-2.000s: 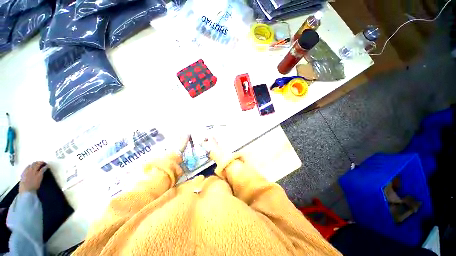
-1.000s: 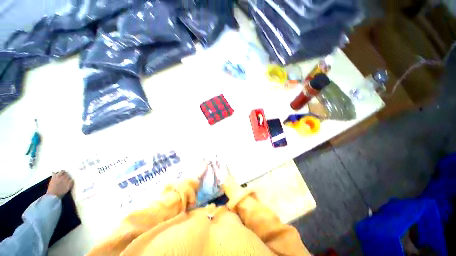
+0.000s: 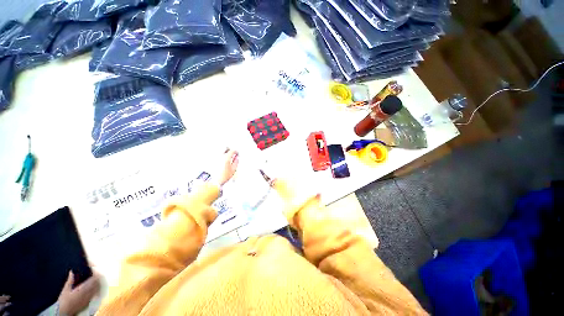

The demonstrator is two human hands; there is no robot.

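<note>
My left hand [image 3: 229,166] is over the right part of the flat printed plastic bags [image 3: 133,197], fingers pointing away from me; its grip is unclear. My right hand [image 3: 267,179] is a little to the right, small and blurred, with a thin dark shape at its fingertips that I cannot identify. A clear plastic piece [image 3: 255,199] with a faint bluish tint shows between my forearms, near the table edge. My sleeves cover part of the printed bags.
Packed black garments [image 3: 136,114] lie at the far left, with a stack [image 3: 371,40] at the far right. A checked pouch [image 3: 268,130], red case [image 3: 318,151], phone [image 3: 338,162], tape [image 3: 375,153] and bottle [image 3: 378,116] lie ahead. Another person's hand [image 3: 79,293] touches black fabric [image 3: 46,262].
My hands were close together at the bluish plastic piece; now they are apart, the left farther forward and left. The other person's hand has moved down to the fabric's near part.
</note>
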